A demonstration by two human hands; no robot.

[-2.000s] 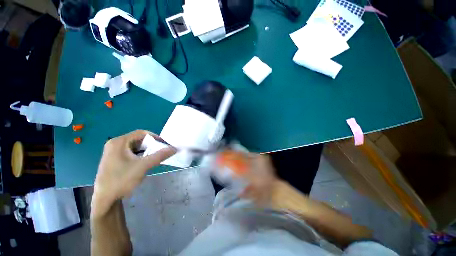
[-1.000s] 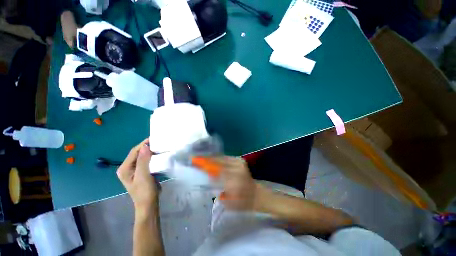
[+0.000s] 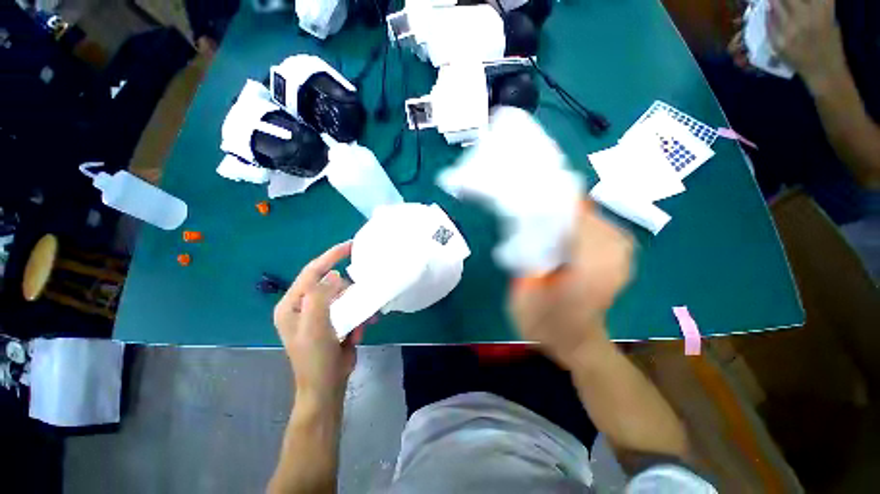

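A white security camera [image 3: 410,253] is held up at the table's near edge, its white shell and a small square code label facing up. My left hand [image 3: 323,314] grips its bracket end at the lower left. My right hand [image 3: 574,289] is blurred and holds a crumpled white cloth [image 3: 526,183] to the right of the camera, apart from it. Orange finger cots show on the right fingers. The camera's black ball is hidden from view.
Several white cameras with black balls [image 3: 333,104] lie at the back and left. A solvent bottle [image 3: 364,180] lies behind the held camera, another bottle [image 3: 145,200] at far left. Sticker sheets [image 3: 680,145] and papers lie right. Another person's hand [image 3: 806,39] shows at upper right.
The held camera has turned so its shell and label face up. My right hand with the cloth has moved off it, up and to the right. The view has shifted.
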